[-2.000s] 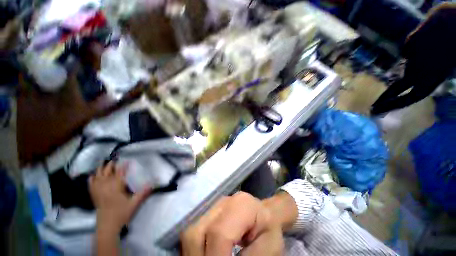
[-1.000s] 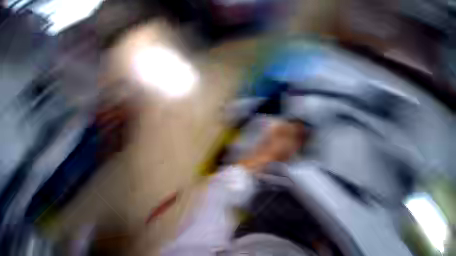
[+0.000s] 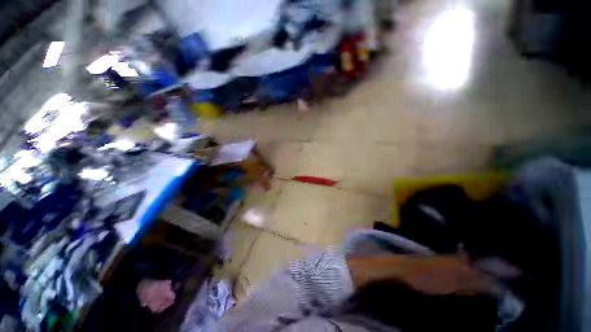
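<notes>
A striped sleeve [image 3: 317, 275] comes up from the bottom centre, and a bare forearm extends from it to the right. It appears to be my left arm. My left hand [image 3: 474, 279] is blurred at its end among dark cloth, so its fingers and any hold cannot be made out. Black cloth [image 3: 447, 211] lies in and over a yellow basket [image 3: 411, 188] at the right. More dark material is below the forearm. My right hand is not in view.
Tiled floor [image 3: 363, 155] runs through the middle, with a red strip [image 3: 314, 180] on it. A blue-edged table [image 3: 162, 201] and heaped garments [image 3: 52, 272] are at the left. Covered blue piles [image 3: 278, 84] stand at the back. A pale table edge [image 3: 573, 246] is at the far right.
The view has swung left from the sewing table to the floor and the heaped garments. The machine and shears have left the picture. My right hand, seen earlier, is out of view.
</notes>
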